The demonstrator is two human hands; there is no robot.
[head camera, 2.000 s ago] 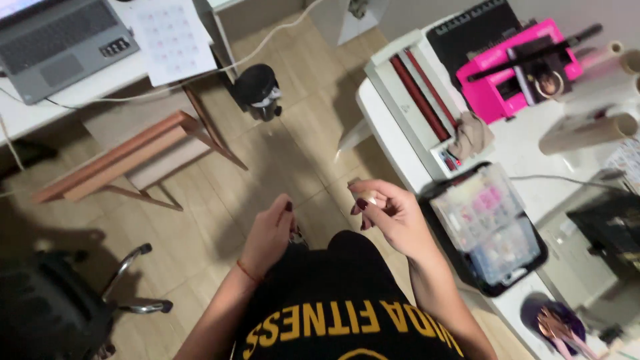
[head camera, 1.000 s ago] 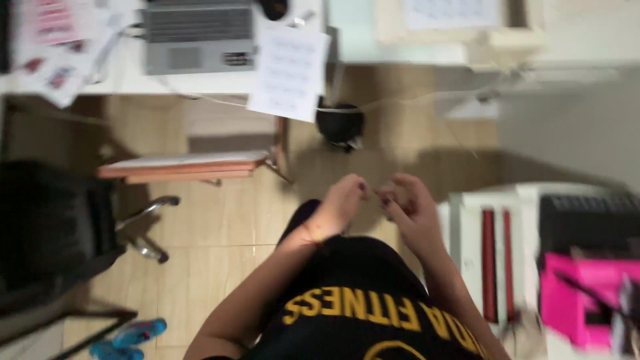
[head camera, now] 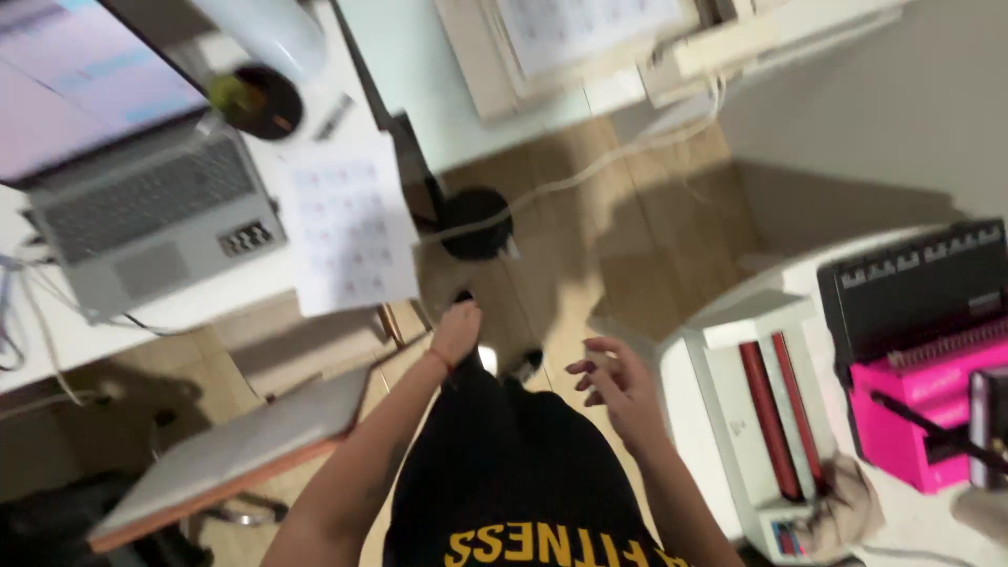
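Observation:
My left hand (head camera: 458, 331) hangs over the floor below the printed paper sheet (head camera: 350, 228); its fingers point away and I cannot tell whether they are closed. My right hand (head camera: 614, 382) is to the right, fingers apart and slightly bent, with dark nails and nothing visible in it. The two hands are apart, in front of my black shirt. The sheet, with rows of small prints, overhangs the edge of the white desk beside the grey laptop (head camera: 150, 264). To the right of my right hand stands a white laminator with red rollers (head camera: 768, 417).
A padded chair (head camera: 236, 465) stands at lower left. A round black bin (head camera: 476, 224) is on the floor, with a pale cable (head camera: 567, 181) running above it. A pink and black binding machine (head camera: 913, 394) is at right. A printer-like device (head camera: 504, 71) holds another printed sheet.
My hands were close together a second ago and are now apart, with the right fingers spread. The view has swung and moved nearer the desk.

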